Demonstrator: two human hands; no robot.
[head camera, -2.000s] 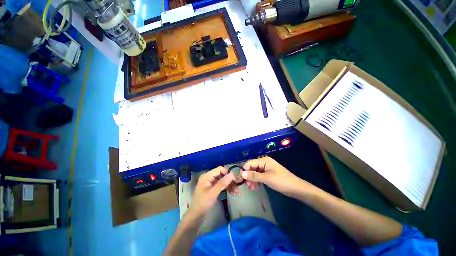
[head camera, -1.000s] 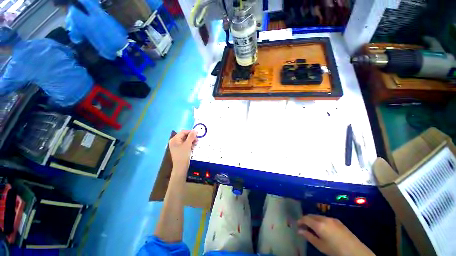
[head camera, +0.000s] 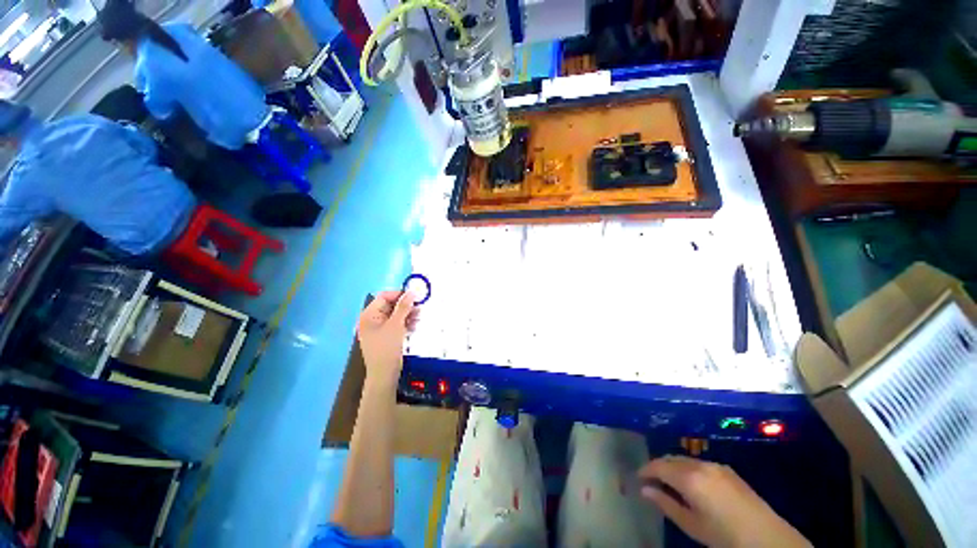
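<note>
My left hand (head camera: 386, 321) pinches a thin black ring part (head camera: 417, 276) between thumb and fingertips, at the left front edge of the white table (head camera: 579, 289). The ring is upheld over or at the table surface; contact cannot be told. My right hand (head camera: 702, 495) is low at the right, over my lap, fingers loosely curled, with nothing visible in it. The orange fixture plate (head camera: 557, 198) in a dark frame lies at the table's back, with a left black nest (head camera: 508, 161) and a wider right black nest (head camera: 632, 166).
The press cylinder (head camera: 479, 105) hangs above the left nest. Dark tweezers (head camera: 740, 310) lie at the table's right. A heat gun (head camera: 868, 126) rests on a brown block. An open carton (head camera: 857, 391) holds a white sheet (head camera: 943, 396). Two people in blue sit at the far left.
Over two seconds, my hands have parted; my left hand has carried the ring to the table's left edge. My right hand has let go and dropped over my lap. The view has turned left.
</note>
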